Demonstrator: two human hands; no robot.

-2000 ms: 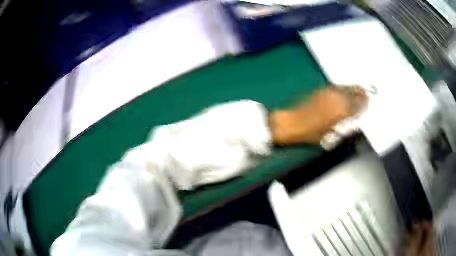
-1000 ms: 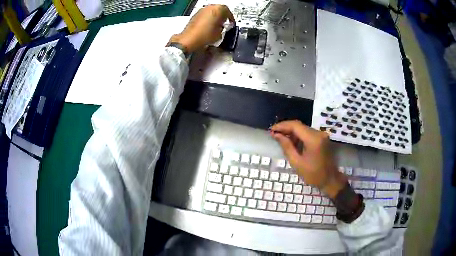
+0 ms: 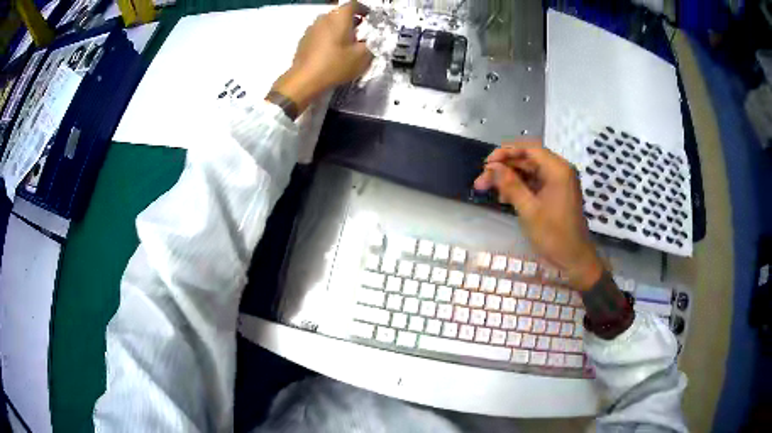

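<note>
My left hand [image 3: 328,52] is over the left edge of the metal machine plate [image 3: 398,100], left of the black fixture [image 3: 440,61] and not touching it. Its fingertips are near the top of the picture, and I cannot tell whether they hold anything. A dark slotted block [image 3: 406,46] sits against the fixture's left side. My right hand [image 3: 546,199] is over the black front strip [image 3: 398,145], thumb and fingers pinched on what looks like a small dark part [image 3: 483,196].
The right-hand sheet [image 3: 614,72] bears rows of small dark parts [image 3: 639,186]. The left-hand sheet [image 3: 199,72] bears several small parts [image 3: 231,89]. A backlit keyboard [image 3: 474,309] lies nearer my body. Blue trays [image 3: 89,135] stand left of the green mat [image 3: 106,245].
My left hand has moved up and left off the fixture, uncovering the slotted block. My right hand has moved up and right from above the keyboard's top edge to the black strip.
</note>
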